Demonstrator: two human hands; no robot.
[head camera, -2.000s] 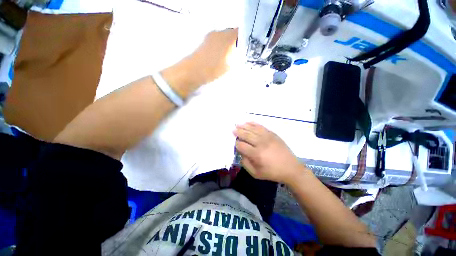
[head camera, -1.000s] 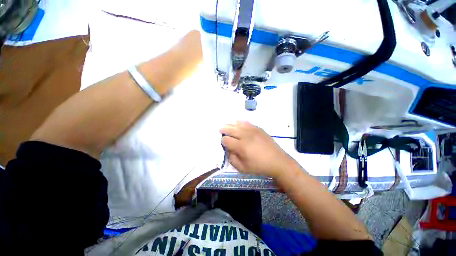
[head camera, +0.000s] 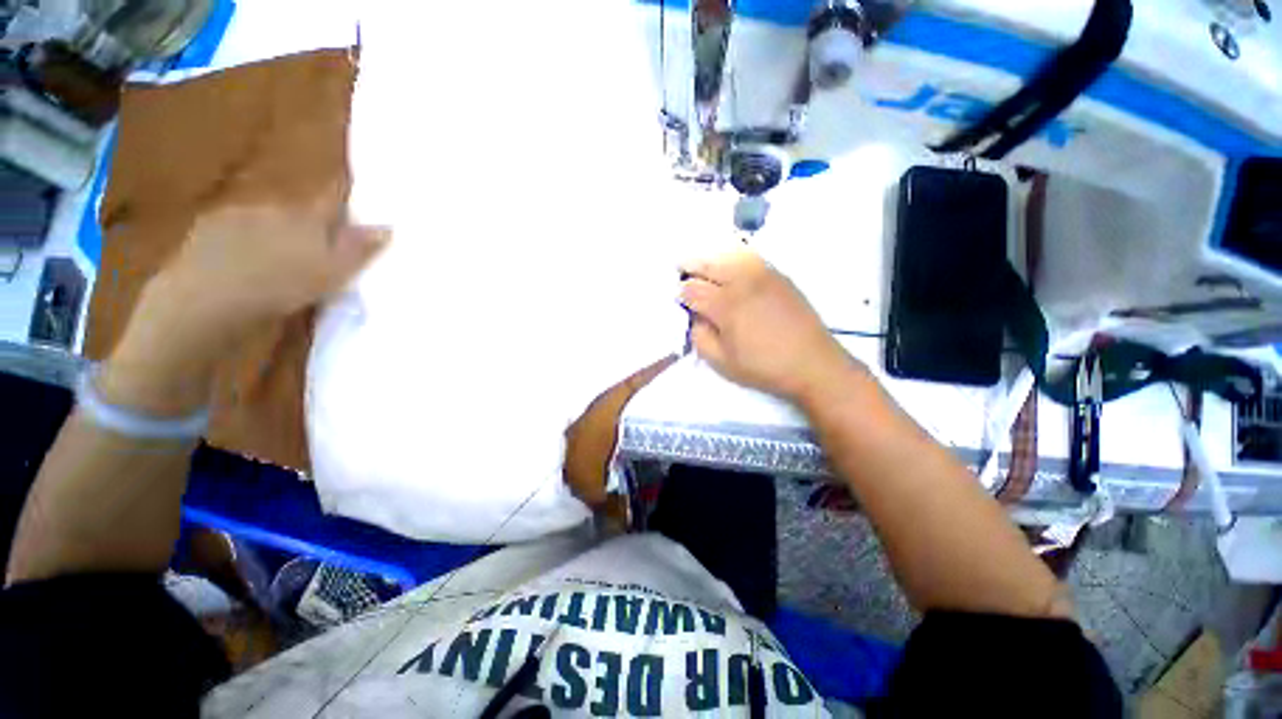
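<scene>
A white padded panel (head camera: 492, 281) lies on the machine table and hangs over its front edge. Brown shell fabric (head camera: 225, 134) shows at its left, and a brown strip shows under its lower right edge. My right hand (head camera: 752, 320) pinches the seam edge (head camera: 688, 312) in front of the presser foot (head camera: 703, 172). My left hand (head camera: 281, 267) is blurred, over the brown fabric at the panel's left edge; whether its fingers grip cloth cannot be told. The needle tip is too small to make out.
The white sewing machine (head camera: 900, 106) stands at the back right. A black phone (head camera: 950, 274) lies right of the needle. Thread snips (head camera: 1084, 421) and fabric straps (head camera: 1022, 443) hang at the table's right. A blue crate (head camera: 302, 517) is below left, under the panel.
My left hand has moved from beside the needle to the panel's left edge. My right hand has moved slightly forward with the seam edge. More brown cloth shows under the panel's right edge.
</scene>
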